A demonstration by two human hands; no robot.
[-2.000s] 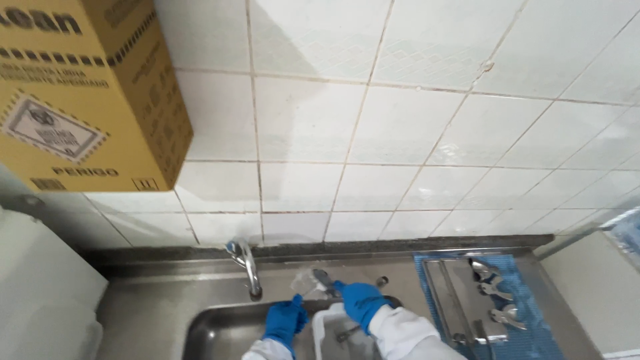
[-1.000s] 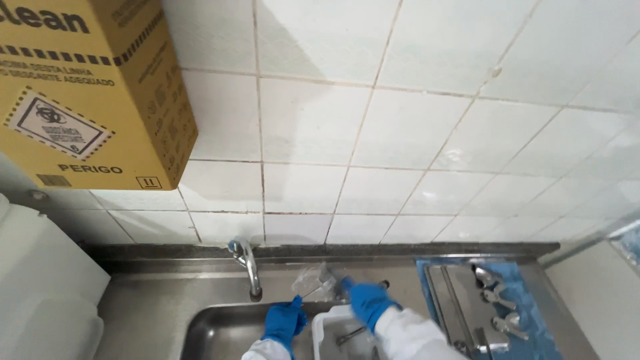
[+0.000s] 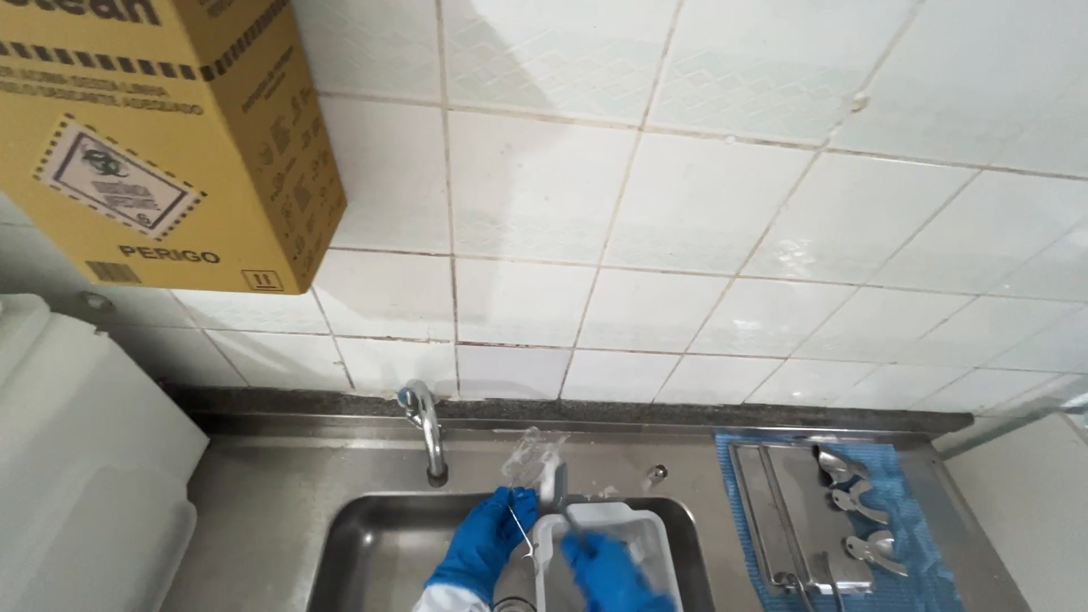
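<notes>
My left hand (image 3: 490, 537), in a blue glove, is closed on a thin metal instrument (image 3: 521, 529) over the sink's right half. Just right of it, my right hand (image 3: 614, 571), gloved in blue and blurred by motion, holds a brush-like tool (image 3: 558, 493) with pale bristles, pointing up toward the wall. Beneath my right hand stands a white plastic tub (image 3: 659, 552) inside the stainless steel sink (image 3: 365, 531). Behind the hands, a clear plastic bag (image 3: 529, 457) lies on the sink's back ledge. What the tub holds is hard to make out.
A chrome faucet (image 3: 427, 432) rises behind the sink. At right, metal impression trays (image 3: 875, 551) and a steel tray (image 3: 786, 510) lie on a blue cloth (image 3: 918, 518). A yellow sharps disposal box (image 3: 280, 161) hangs upper left, above a white plastic container (image 3: 85, 476).
My right hand has moved from the ledge behind the tub down and back over the tub. The brush-like tool now stands beside my left hand.
</notes>
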